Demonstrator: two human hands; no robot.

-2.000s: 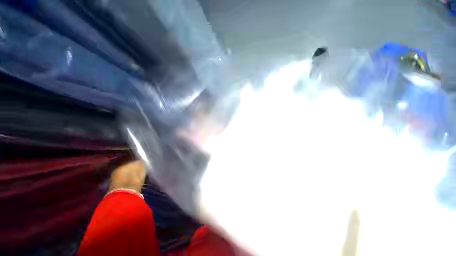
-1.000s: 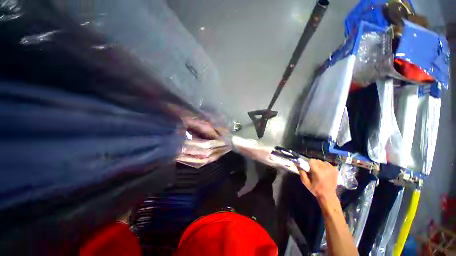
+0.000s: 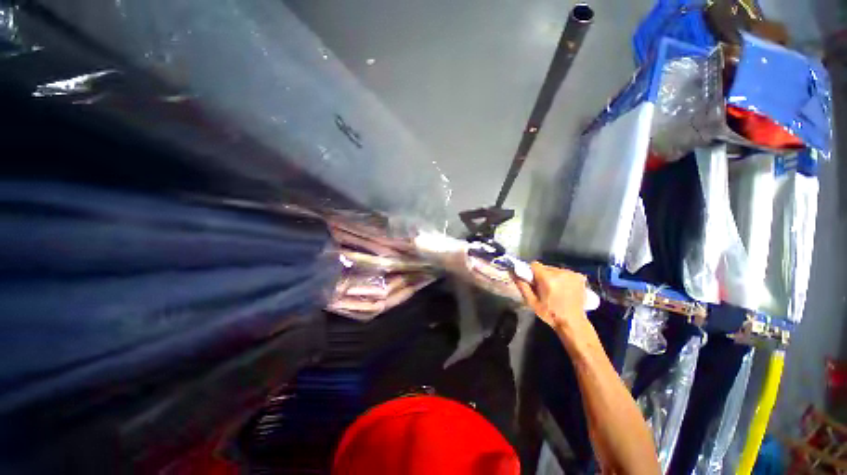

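My right hand (image 3: 557, 292), with a bare forearm, is closed around the outer end of a pale, narrow strip (image 3: 497, 278) with dark and shiny parts. The strip runs left to pinkish folds (image 3: 367, 278) under clear film. These folds meet the end of a large navy garment (image 3: 158, 278) at the left. A grey, clear-covered garment (image 3: 251, 102) slants above it. My left hand is not in view. Whether hanger hooks lie under my right fingers cannot be told.
A dark metal pole (image 3: 539, 111) with a triangular end stands beyond the strip. A blue-edged compartment cart (image 3: 664, 301) at right holds silvery and dark strips, with a blue packet (image 3: 775, 83) on its far end and a yellow strip (image 3: 762, 408) nearer. A red clothing part (image 3: 427, 441) shows below.
The bright white film has left the view. My left hand, seen at the lower left, is now out of view. My right hand has come into view and shifted slightly left with the strip.
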